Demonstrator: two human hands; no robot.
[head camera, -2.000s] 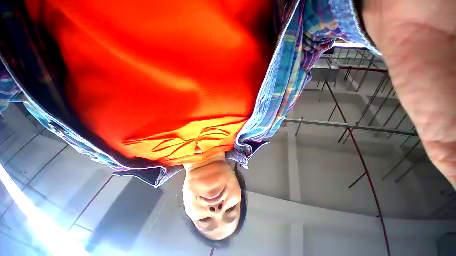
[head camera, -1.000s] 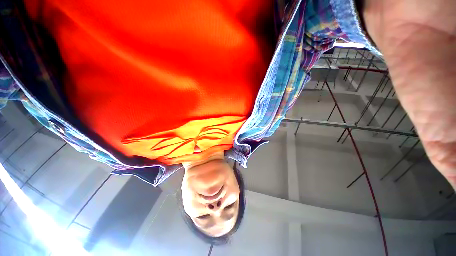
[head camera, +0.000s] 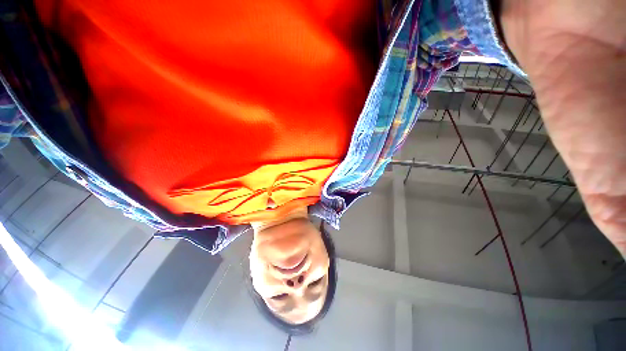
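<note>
The view is upside down and faces a person in an orange top (head camera: 226, 89) and an open blue plaid shirt (head camera: 395, 110). A bare hand or wrist (head camera: 576, 103) is very large and close at the right edge, below a denim-edged cuff. It is cut off by the picture's edge, and its fingers and anything it holds are hidden. Its sleeve joins the plaid shirt. I cannot tell for certain whether this is my own right hand or another person's. No other hand is in view. No work item or table shows.
A pale ceiling (head camera: 357, 301) fills the background. Dark and red pipes or rods (head camera: 491, 206) cross it at the right. A bright light strip (head camera: 41, 291) glares at the lower left.
The ceiling pipes shift very slightly in the view. The hand and the person stay almost the same.
</note>
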